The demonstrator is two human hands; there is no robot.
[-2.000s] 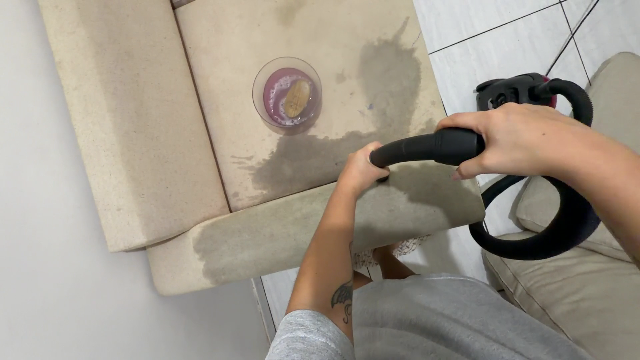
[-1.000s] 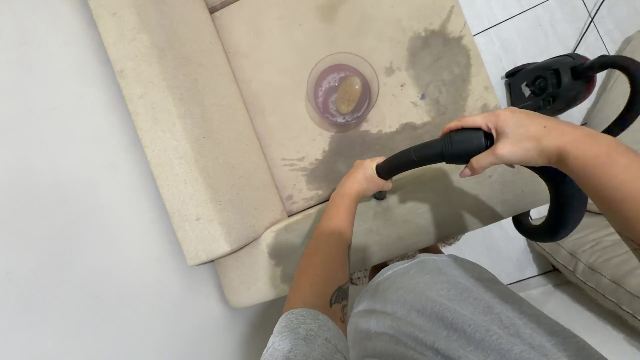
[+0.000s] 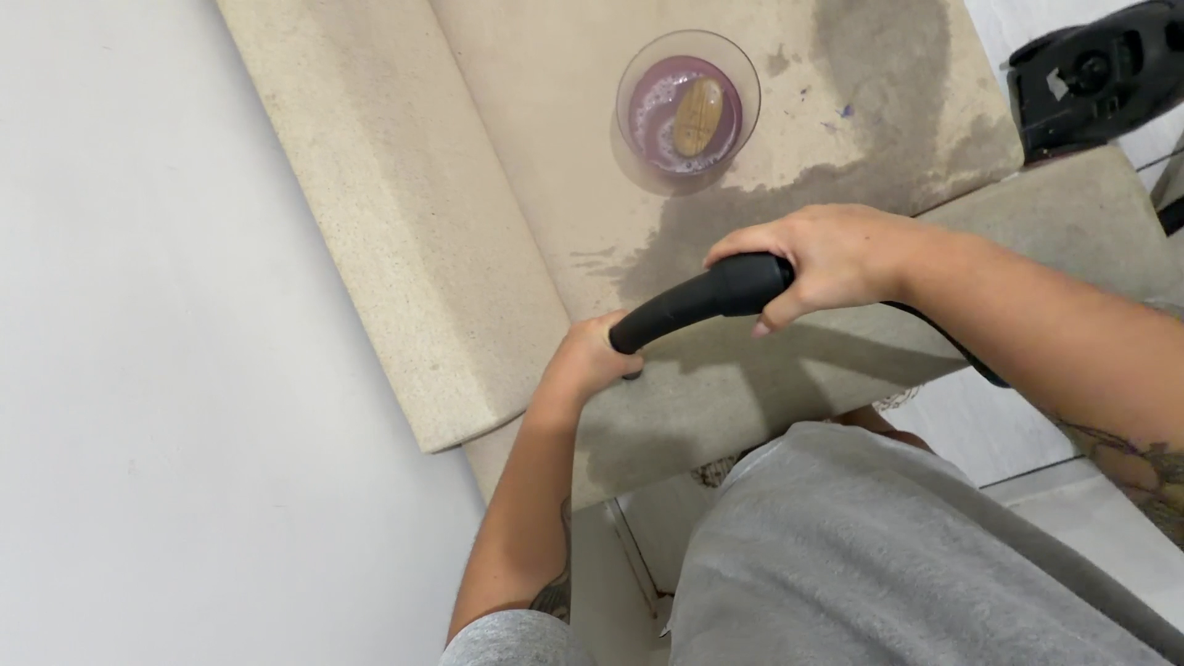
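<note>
Both of my hands hold a black vacuum cleaner wand handle (image 3: 680,305) above the beige sofa's armrest (image 3: 860,356). My left hand (image 3: 592,356) is wrapped round its lower end, and the nozzle beneath is mostly hidden. My right hand (image 3: 823,259) grips the thicker upper end, where the hose joins. On the seat cushion (image 3: 546,102) stands a clear bowl (image 3: 629,153) of purplish, foamy liquid with a wooden-backed brush (image 3: 698,117) in it. Dark wet patches (image 3: 879,83) mark the seat, and others show on the armrest.
The black vacuum cleaner body (image 3: 1096,74) is at the upper right, against the sofa's edge. A white wall (image 3: 185,370) runs along the left, beside the sofa's backrest (image 3: 398,203). Pale floor tiles (image 3: 999,435) show below the armrest, near my legs.
My hands have moved along the armrest toward the backrest with the wand handle. The vacuum cleaner body has come closer to the sofa. The view has shifted.
</note>
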